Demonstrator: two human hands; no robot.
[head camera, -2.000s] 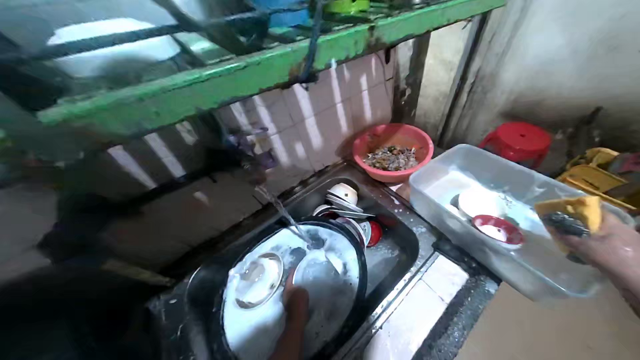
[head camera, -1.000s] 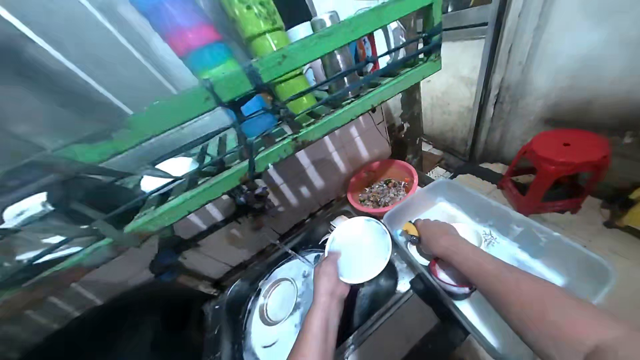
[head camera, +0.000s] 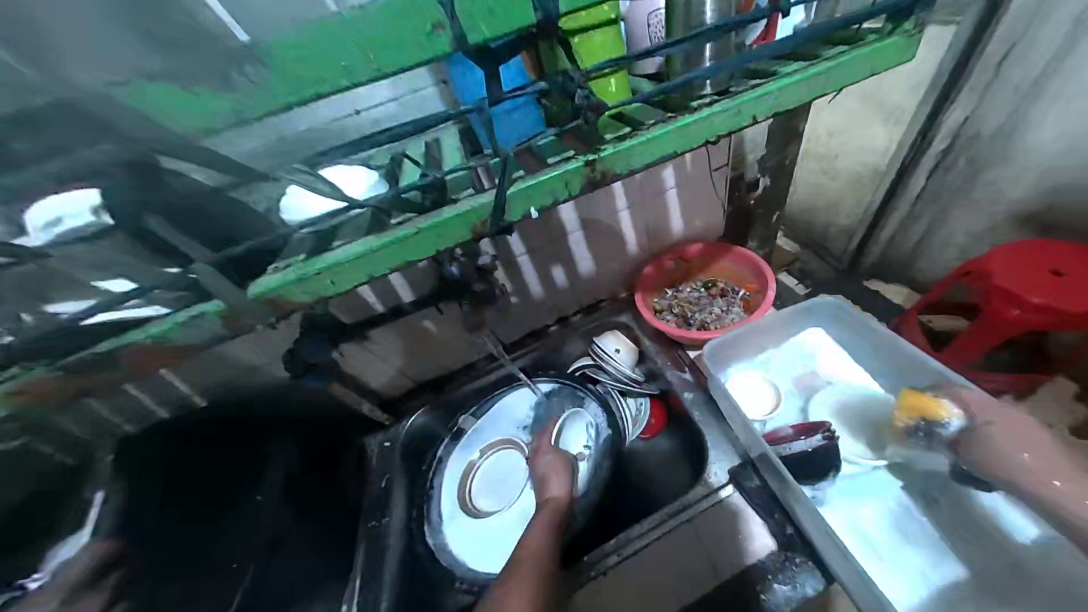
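Observation:
My left hand (head camera: 552, 467) reaches into a round basin of water (head camera: 446, 518) standing in a metal sink (head camera: 680, 476). It is beside or on a small white dish (head camera: 575, 432); its fingers blur under the tap's stream, so the grip is unclear. A round dish (head camera: 495, 480) lies left of it in the basin. Over a translucent plastic tub (head camera: 837, 544), my right hand (head camera: 977, 433) grips a yellow sponge (head camera: 925, 408) with a dark scouring side. Near it in the tub are a white plate (head camera: 850, 416), a small white bowl (head camera: 753, 395) and a dark red-rimmed bowl (head camera: 801, 450).
Stacked dishes (head camera: 616, 361) lie in the sink's back corner. A pink bowl of food scraps (head camera: 759, 314) stands behind the tub, with a red plastic stool (head camera: 1037, 280) to the right. A green rack (head camera: 544, 200) overhangs the sink. At lower left is a blurred shape, possibly a person's hand (head camera: 85, 574).
A second ago my left hand held a white plate up between basin and tub; now it is down in the basin. My right hand, with the sponge, has moved rightward over the tub.

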